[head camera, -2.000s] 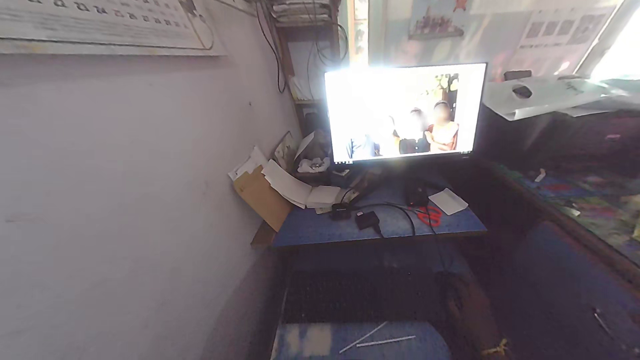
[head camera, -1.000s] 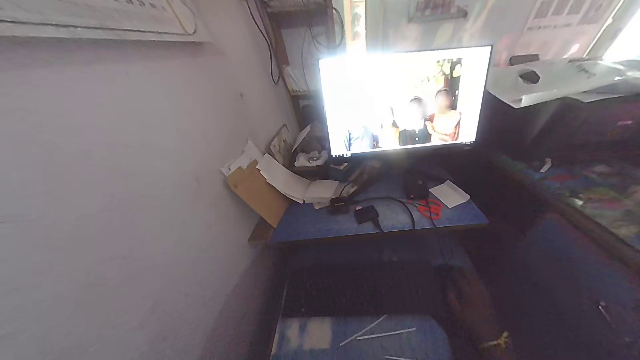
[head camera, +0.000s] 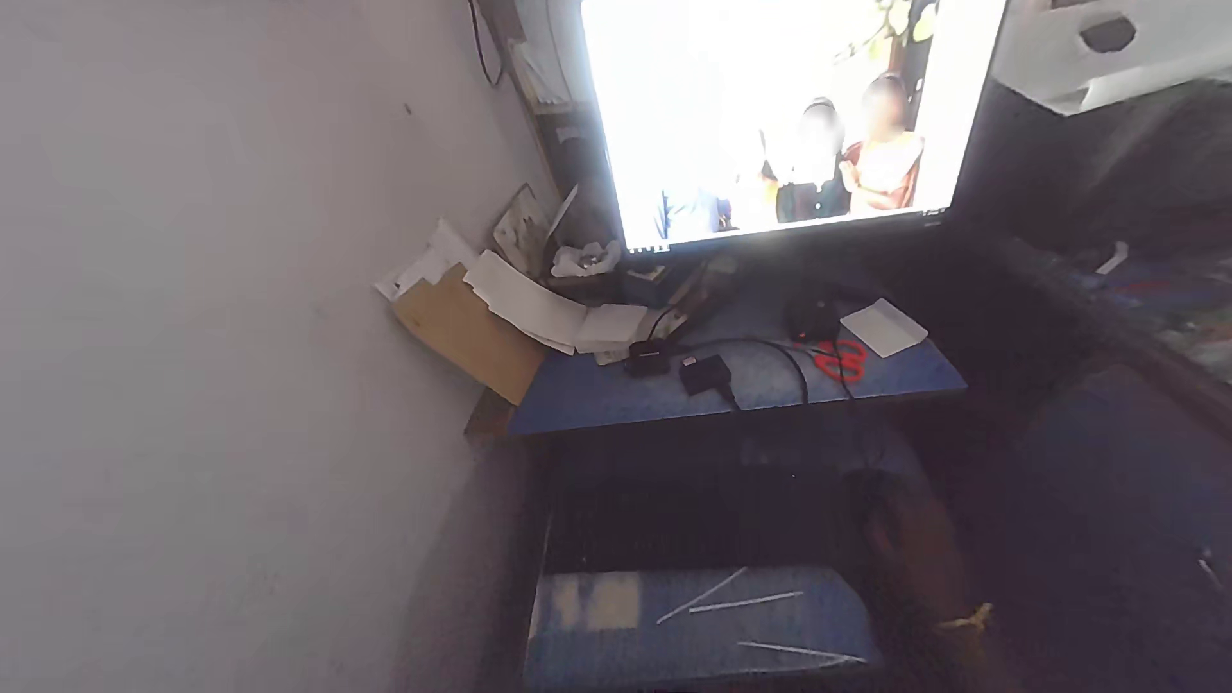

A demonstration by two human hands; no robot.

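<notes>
At the lower right, in deep shade, my right hand (head camera: 910,534) rests on a dark computer mouse (head camera: 866,486), with a yellow band around the wrist. Left of it a black keyboard (head camera: 693,520) lies on the lower blue shelf. Several thin white sticks (head camera: 746,602) lie on the lit front part of that shelf. Above, a bright monitor (head camera: 770,115) displays a picture of people. Red-handled scissors (head camera: 840,361), a white card (head camera: 884,328) and a black plug (head camera: 707,375) with its cable lie on the blue desktop (head camera: 616,399). My left hand is out of view.
A wall (head camera: 241,337) runs along the left. Brown cardboard (head camera: 472,332) and loose white papers (head camera: 539,303) lean at the desktop's left end. A black adapter (head camera: 648,358) sits beside them. At the upper right, a dark object (head camera: 1107,35) lies on a white sheet (head camera: 1059,72).
The view has tilted down, with the monitor's top now cut off. My right hand stays at the mouse.
</notes>
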